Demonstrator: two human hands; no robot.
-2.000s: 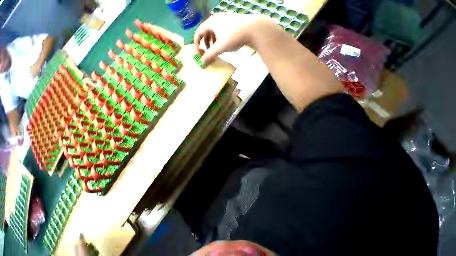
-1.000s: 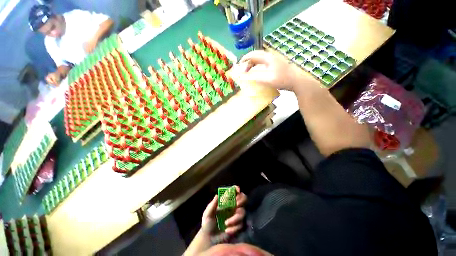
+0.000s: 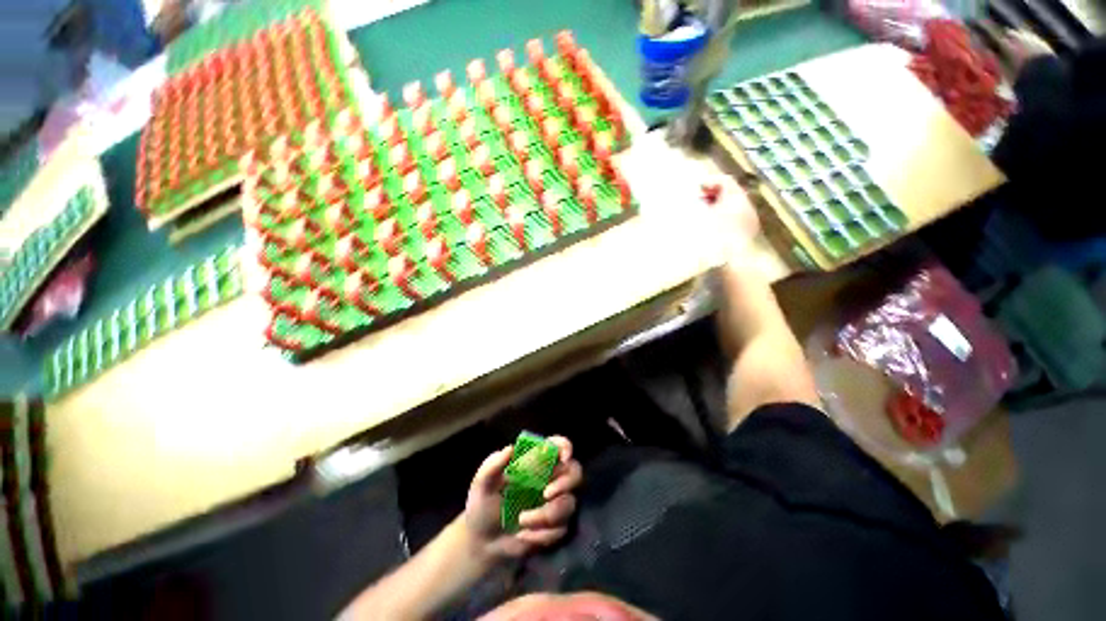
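My left hand [image 3: 528, 497], low in the middle, is closed around green perforated units [image 3: 530, 463] over my lap. My right hand [image 3: 731, 224] is at the bench, right of the large block of finished units; it is washed out and blurred. A small red loop [image 3: 711, 193] shows at its fingertips. The finished units [image 3: 449, 200], green with red loops standing up, lie in dense rows on a tan sheet [image 3: 485, 328]. Units without loops [image 3: 807, 158] lie in rows on the right-hand board [image 3: 940, 158].
A blue pot [image 3: 670, 67] stands behind my right hand. Red loops [image 3: 958, 75] are heaped at the far right. A clear bag [image 3: 928, 346] lies low right. More finished units [image 3: 243, 103] and a strip of loopless units [image 3: 146, 318] lie left. Another person's dark sleeve [image 3: 1055, 115] shows upper right.
My right hand has moved from the finished units' right edge towards the right-hand board, and red now shows at its fingertips. My left hand still holds green units. The view has turned rightward.
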